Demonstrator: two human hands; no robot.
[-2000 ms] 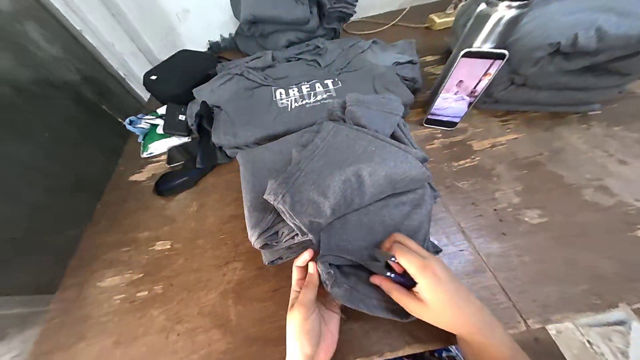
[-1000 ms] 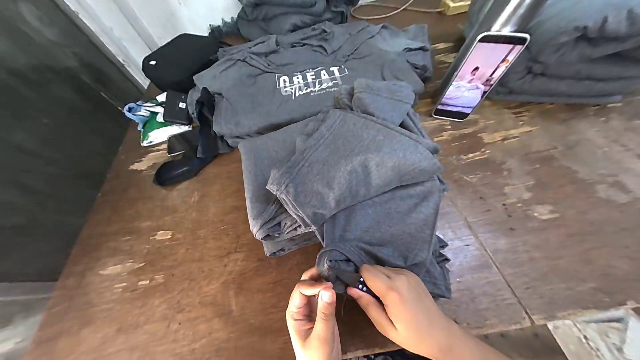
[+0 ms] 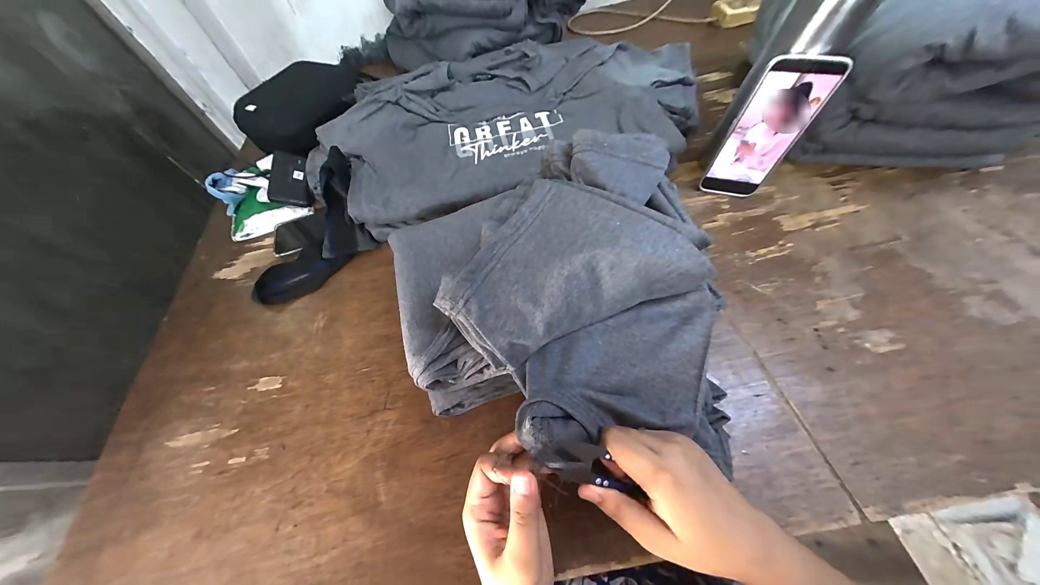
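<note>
A stack of folded dark grey shirts (image 3: pixel 601 276) lies near the front of the wooden table, with one sleeve turned toward me. Its rolled cuff (image 3: pixel 556 426) is at my left hand (image 3: pixel 510 512), whose thumb and fingers pinch loose threads or the fabric edge there; the blur hides which. My right hand (image 3: pixel 674 496) is closed around small thread snips (image 3: pixel 597 471) with a dark blue handle, their blades beside the cuff. Behind the stack, a grey T-shirt (image 3: pixel 406 162) with white printed lettering lies spread out.
A phone (image 3: pixel 776 126) showing a picture leans against a metal cylinder at the right, before a pile of grey fabric (image 3: pixel 918 97). At the left sit a black case (image 3: pixel 292 106), a strap (image 3: pixel 301 276) and a green-and-white packet (image 3: pixel 264 215). A cable (image 3: pixel 626 28) runs along the back.
My right hand has moved left and down, bringing the snips beside my left hand. The cuff now shows as a rolled opening between my hands.
</note>
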